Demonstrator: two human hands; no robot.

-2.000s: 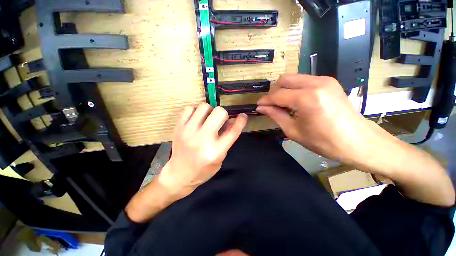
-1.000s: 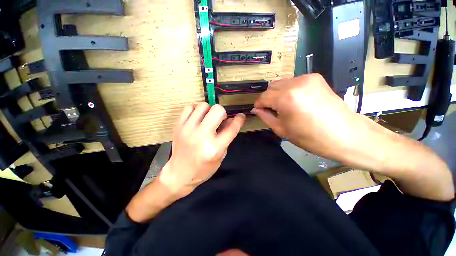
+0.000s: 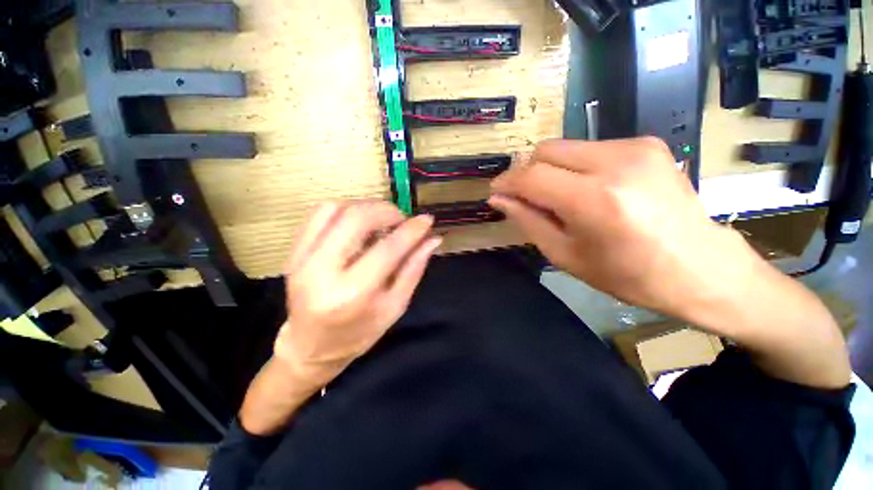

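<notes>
The open comb-shaped housing (image 3: 455, 110) lies on the light board with its four arms pointing right. A long green circuit board (image 3: 391, 86) runs along its spine. Thin red lead wires (image 3: 450, 175) run from the spine into the arms. My left hand (image 3: 349, 278) is at the spine end of the nearest arm, thumb and index finger close together by its near edge. My right hand (image 3: 598, 206) has its fingertips at the outer end of that arm, on or beside it. Whether either hand pinches a wire or small part cannot be made out.
Larger black comb units (image 3: 177, 145) are stacked at the left, one with a metal connector near its base. A black box with a white label (image 3: 667, 53) stands right of the housing. More black housings (image 3: 785, 108) and a thick black corded cylinder (image 3: 850, 163) lie at the far right.
My left hand has moved left and slightly down from the middle of the nearest arm, uncovering more of it. My right hand stays near the arm's outer end, shifted only slightly.
</notes>
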